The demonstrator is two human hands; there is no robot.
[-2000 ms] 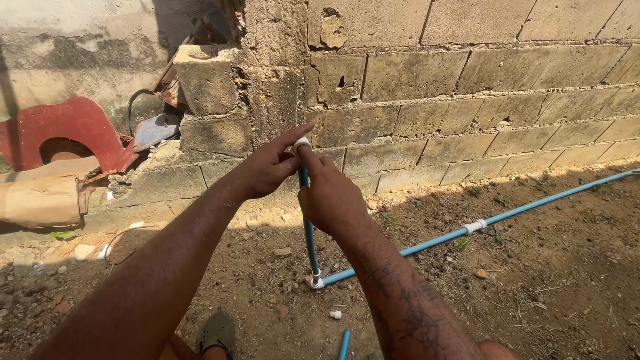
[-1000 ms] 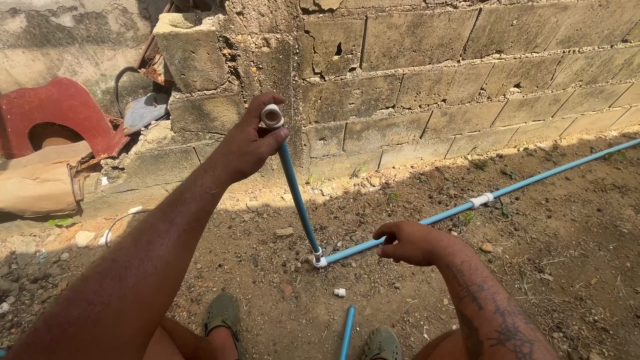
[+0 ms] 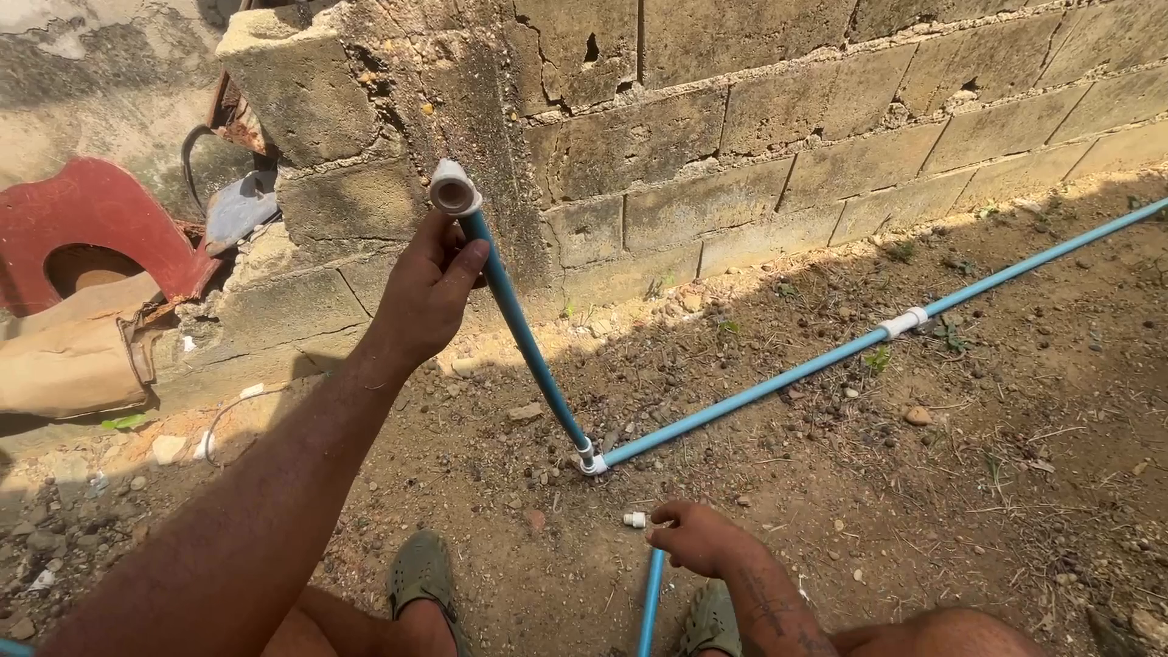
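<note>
My left hand (image 3: 429, 283) grips the upper end of an upright blue plastic pipe (image 3: 525, 338), just below the white elbow fitting (image 3: 454, 190) on its top. A second white elbow (image 3: 593, 463) at ground level joins this pipe to a long blue pipe (image 3: 757, 392) that runs off to the right, with a white coupling (image 3: 903, 323) along it. My right hand (image 3: 698, 537) is low over the dirt with fingers apart and nothing seen in it. Close to its fingertips lies a small white fitting (image 3: 635, 519); a loose blue pipe (image 3: 651, 602) lies just below.
A cracked concrete block wall (image 3: 675, 137) stands behind the pipes. At the left are a red curved panel (image 3: 100, 214), a brown paper sack (image 3: 73, 365) and a thin wire (image 3: 224, 424). My feet in green clogs (image 3: 422, 570) flank the loose pipe.
Both hands were at the pipe's top in the oldest frame. My right hand has since let go and moved down past the long pipe to the small fitting. My left hand still holds the upright pipe.
</note>
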